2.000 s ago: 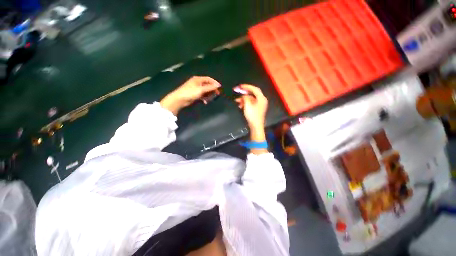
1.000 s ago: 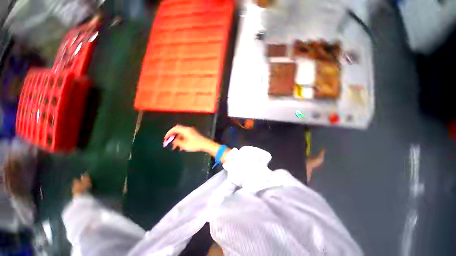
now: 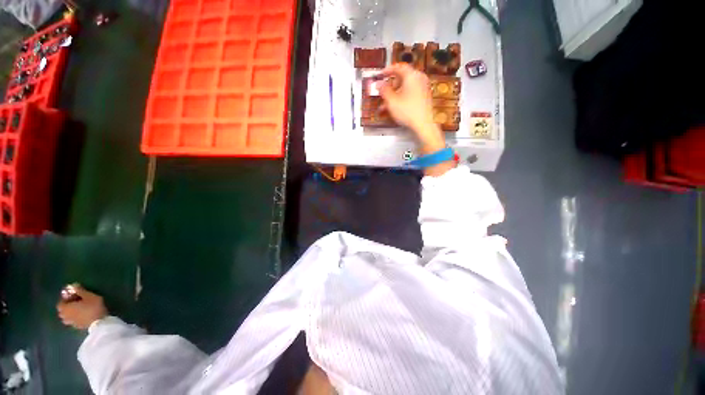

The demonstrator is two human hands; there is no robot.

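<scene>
My right hand (image 3: pixel 410 96), with a blue wrist strap (image 3: pixel 433 159), is over the brown fixture blocks (image 3: pixel 444 89) on the white machine bed (image 3: pixel 332 146). Its fingertips are at a small pale pinkish piece (image 3: pixel 372 87) over the left blocks; blur hides whether they grip it. My left hand (image 3: pixel 83 310) is at the far lower left over the green surface. Its fingers are closed around a small dark, shiny unit (image 3: pixel 71 292). A small dark rounded case (image 3: pixel 475 69) with a pinkish rim lies right of the blocks.
An orange-red tray (image 3: pixel 218 77) with a grid of pockets lies left of the bed. Deeper red trays (image 3: pixel 35 166) holding parts stand at the far left. Thin blue and dark sticks (image 3: pixel 332 102) lie on the bed's left side. Dark pliers (image 3: pixel 478 15) lie at its back right.
The view has turned right. My right hand has moved from over the green surface to the fixture blocks. My left hand is out at the lower left, away from my right hand.
</scene>
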